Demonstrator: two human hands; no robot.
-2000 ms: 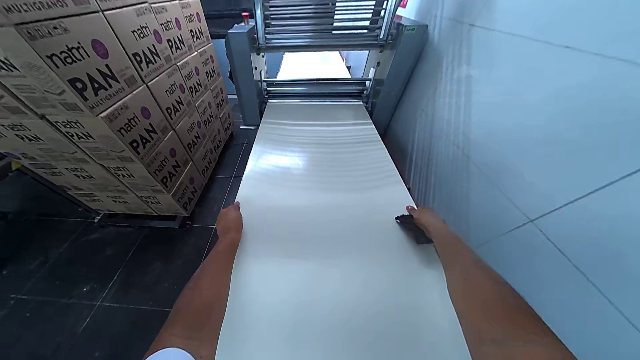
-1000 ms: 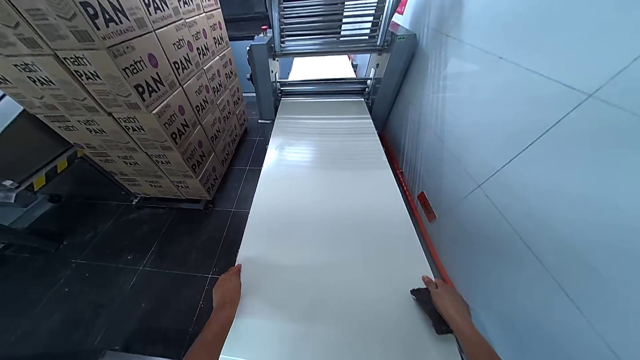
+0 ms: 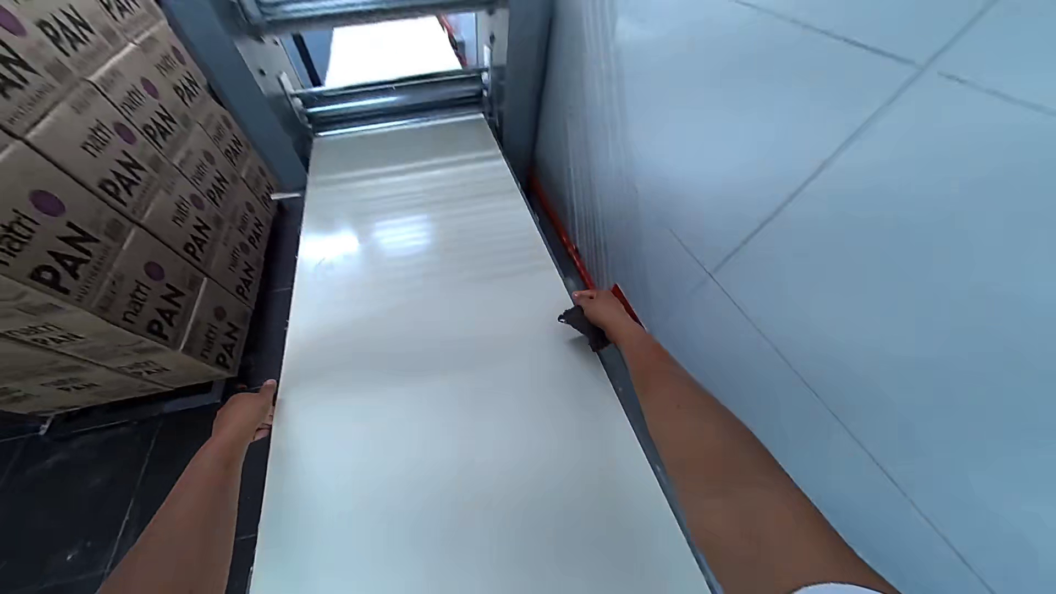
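Observation:
A long, pale conveyor belt (image 3: 421,330) runs away from me to the metal rollers (image 3: 396,101) of a sheeter-like machine. At the belt's left edge is my left hand (image 3: 246,411), its fingers by the side; whether they grip the edge is hard to tell. My right hand (image 3: 606,313) is at the right edge, closed on a dark cloth (image 3: 584,328) that lies partly over the belt surface. Light reflects off the belt near its far end.
Stacked cardboard boxes (image 3: 124,214) stand on a low base at the left, above a dark tiled floor (image 3: 74,495). A pale tiled wall (image 3: 784,247) rises close on the right, with a red bar (image 3: 565,235) low between belt and wall. The machine's grey uprights flank the far end.
The view has tilted and come nearer the rollers. My right hand, still with the dark cloth, is farther along the belt's right edge than one second ago. My left hand remains at the left edge.

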